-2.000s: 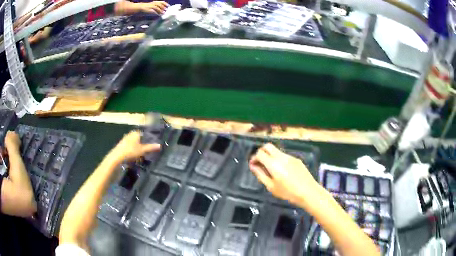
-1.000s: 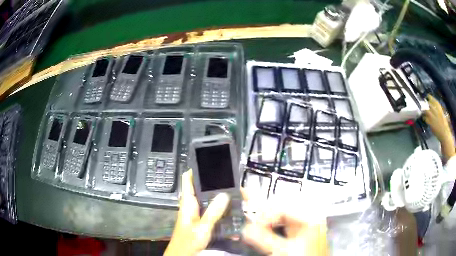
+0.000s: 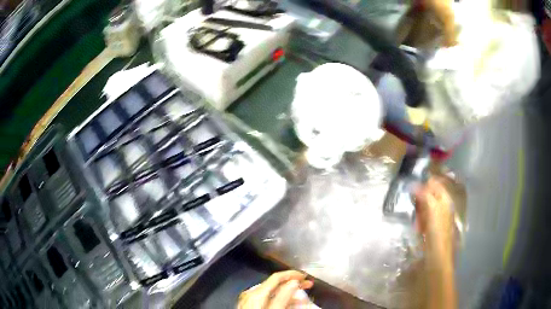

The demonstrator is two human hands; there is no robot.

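My right hand (image 3: pixel 435 202) is at the right, blurred, over the edge of a heap of glittering clear film (image 3: pixel 344 223). Its fingers are closed at a blurred grey, dark-edged piece (image 3: pixel 402 187); what it is cannot be told. My left hand (image 3: pixel 272 293) is at the bottom edge, partly cut off, fingers curled, with something pale at the fingertips. The phone is not visible in it. The lens tray (image 3: pixel 272 187), with rows of black-edged lenses (image 3: pixel 142 154), lies left of centre. The phone tray (image 3: pixel 109 226) with dark-screened phones is at the lower left.
A white box (image 3: pixel 223 84) with a red light and black frames on top stands behind the lens tray. A white fan (image 3: pixel 335 111) stands beyond the film heap. A thick black hose (image 3: pixel 362 30) runs at upper right. A crumpled white cloth (image 3: pixel 130 78) and a bottle (image 3: pixel 122 36) are at upper left.
The view has swung right, so the trays moved left. The phone, last seen in my left hand, is out of view there. My right hand has moved out over the film heap.
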